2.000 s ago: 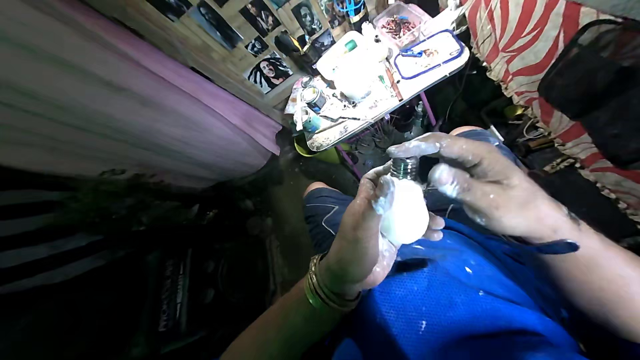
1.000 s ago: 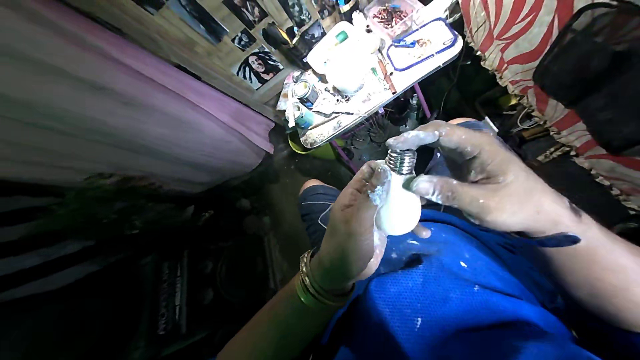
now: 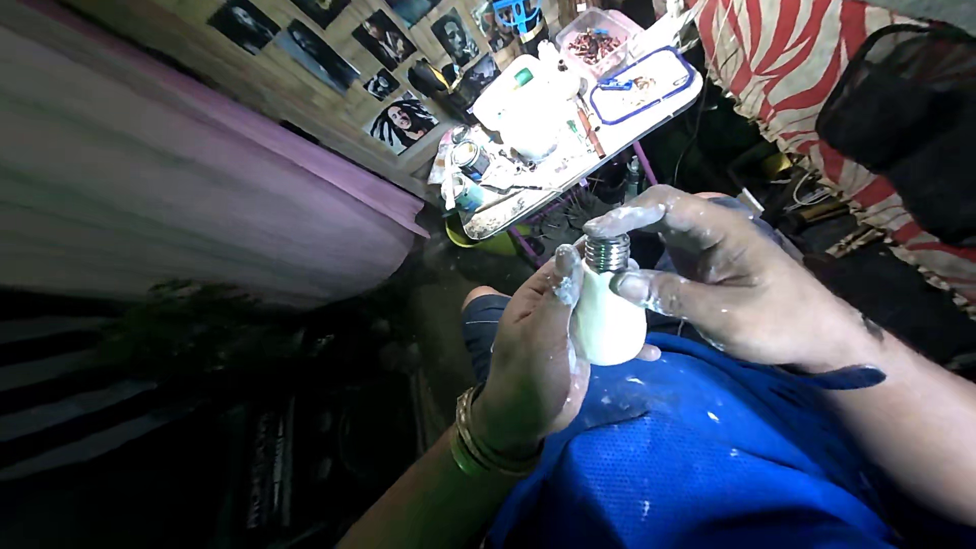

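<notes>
A white light bulb (image 3: pixel 610 324) with a threaded metal screw base (image 3: pixel 608 252) is held upright above my lap, its base at the top. My left hand (image 3: pixel 537 343), with bangles at the wrist, is wrapped around the bulb's side, its thumb beside the neck. The index finger of my right hand (image 3: pixel 709 267) lies over the top of the screw base, and the thumb presses near the neck. White paste or powder coats the fingers of both hands. White specks dot the blue cloth (image 3: pixel 648 457) over my lap.
A cluttered white table (image 3: pixel 553 179) stands ahead, with a clear container (image 3: pixel 598 42) of small reddish pieces, a blue-rimmed lid (image 3: pixel 690 84), a glass jar (image 3: pixel 470 160) and a white tub. A yellow-green basin (image 3: pixel 484 242) sits beneath. A pale curtain hangs left, red-and-white striped fabric right.
The bulb stays between both hands; the fingers of my right hand have shifted slightly around its screw base and neck.
</notes>
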